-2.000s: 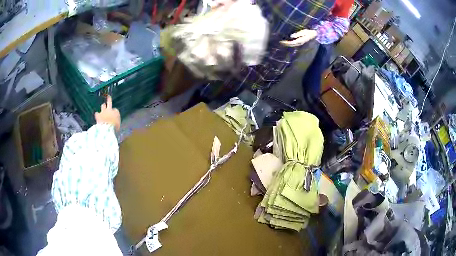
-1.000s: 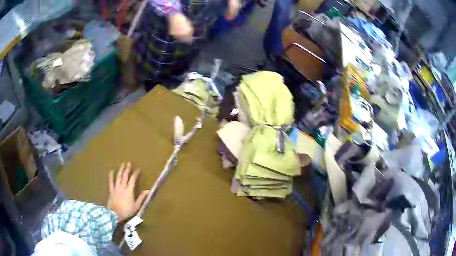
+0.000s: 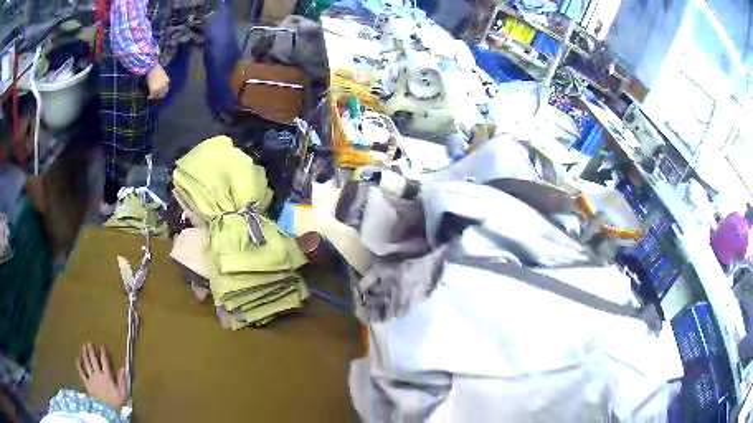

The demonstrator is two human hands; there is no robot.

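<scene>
My left hand (image 3: 102, 377) lies flat on the brown surface (image 3: 239, 372) at the lower left, fingers apart, holding nothing. Its thumb side is beside a long twisted tie strip (image 3: 132, 318). A folded green bundle (image 3: 239, 231), bound with a strip, lies on the brown surface to the right of the hand, with pale and dark pieces under its left side. A large heap of grey-brown garment pieces (image 3: 528, 330) fills the right half of the view. My right hand is not in view.
A person's hand (image 3: 158, 83) and checked clothing show at the upper left, beside a white bucket (image 3: 64, 97). A brown seat (image 3: 271, 89) stands beyond the bundle. A cluttered machine table lies at top centre, and blue crates (image 3: 702, 363) stand at the right.
The view has swung right, bringing in the large grey-brown heap. My left hand came down from near the green crate onto the brown surface. The other person's cloth came to lie in the crate.
</scene>
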